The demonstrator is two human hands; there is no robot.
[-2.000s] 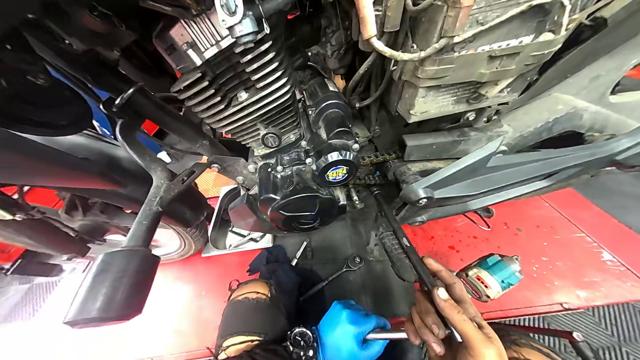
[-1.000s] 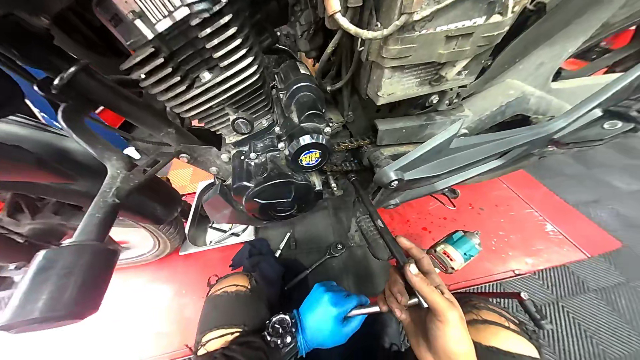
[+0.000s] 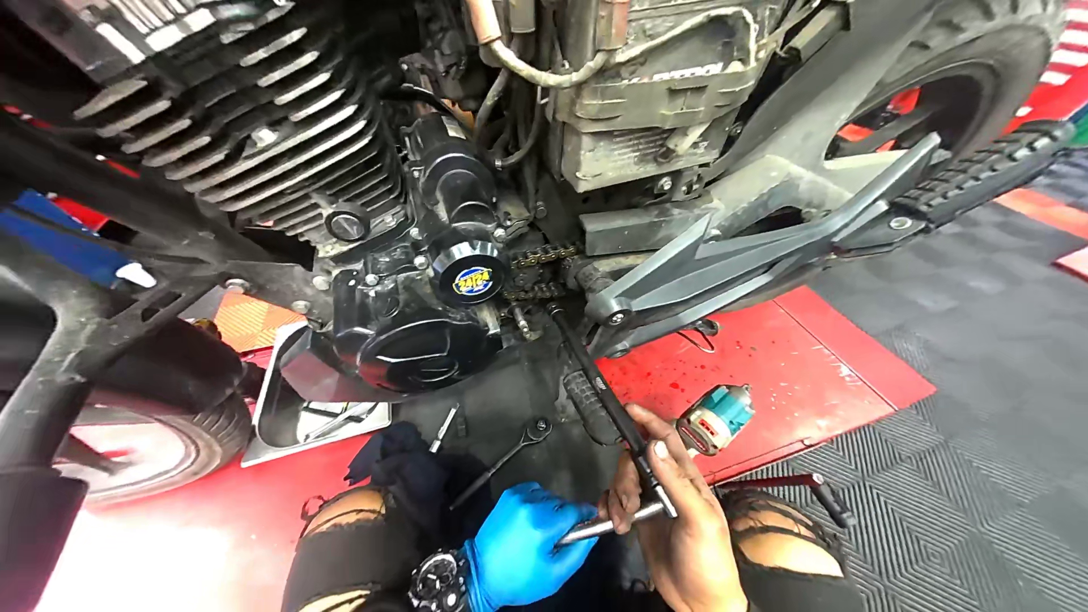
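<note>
My left hand (image 3: 529, 544), in a blue glove, grips the metal handle (image 3: 605, 525) of a tool. My bare right hand (image 3: 680, 501) is wrapped around a long black extension bar (image 3: 595, 374), near where the handle meets it. The bar slants up and away to the underside of a motorcycle, its far end beside the drive chain (image 3: 544, 293). To the left of that end is the black engine cover (image 3: 425, 348), below a round cap (image 3: 470, 274) with a blue and yellow sticker. What the bar's tip touches is too small to tell.
On the floor lie a ratchet (image 3: 518, 446), a dark cloth (image 3: 406, 459) and a metal tray (image 3: 327, 429) with things in it. A teal power tool (image 3: 718, 418) lies on the red platform (image 3: 816, 374). The footrest bracket (image 3: 731, 255) juts out right of the bar.
Both hands have kept hold of the handle and the bar. My right hand's fingers have shifted around the bar. The view has moved closer to the engine.
</note>
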